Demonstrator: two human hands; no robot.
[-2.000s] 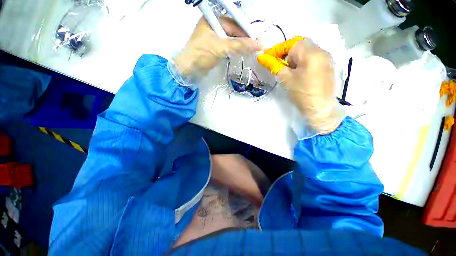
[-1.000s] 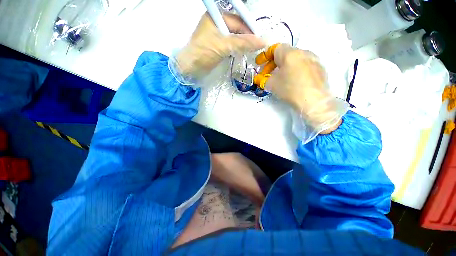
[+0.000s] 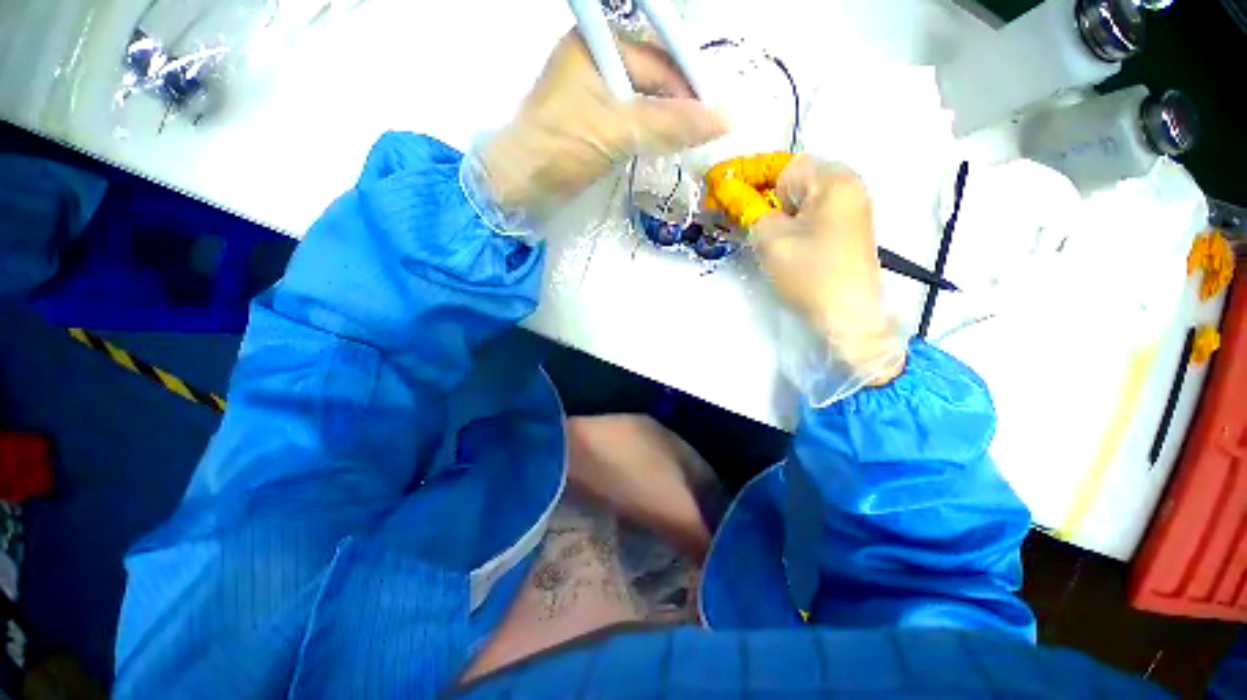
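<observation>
My gloved left hand (image 3: 588, 130) has its thumb and fingers closed on two pale legs (image 3: 666, 41), which run up past the top edge. Below its fingertips is a dark bluish module part (image 3: 684, 235) with thin wires. A black wire loop (image 3: 782, 82) curves to the right. My gloved right hand (image 3: 821, 239) wears orange finger cots (image 3: 745, 189); its fingers are curled beside the module part, and whether they pinch anything is hidden. A black pointed tool (image 3: 916, 270), likely tweezers, extends from behind this hand across a thin black stick (image 3: 946, 239).
Two translucent bottles (image 3: 1033, 62) stand at the upper right, beside crumpled white wipes (image 3: 1019, 219). Orange bits (image 3: 1209, 263) and another black stick (image 3: 1173, 397) lie near the red tray (image 3: 1197, 527). At the left, a dark module cluster (image 3: 171, 79) lies by clear film.
My right hand has moved down and slightly left from my left fingertips to the module part. More of the pointed black tool shows. My left hand stays nearly in place.
</observation>
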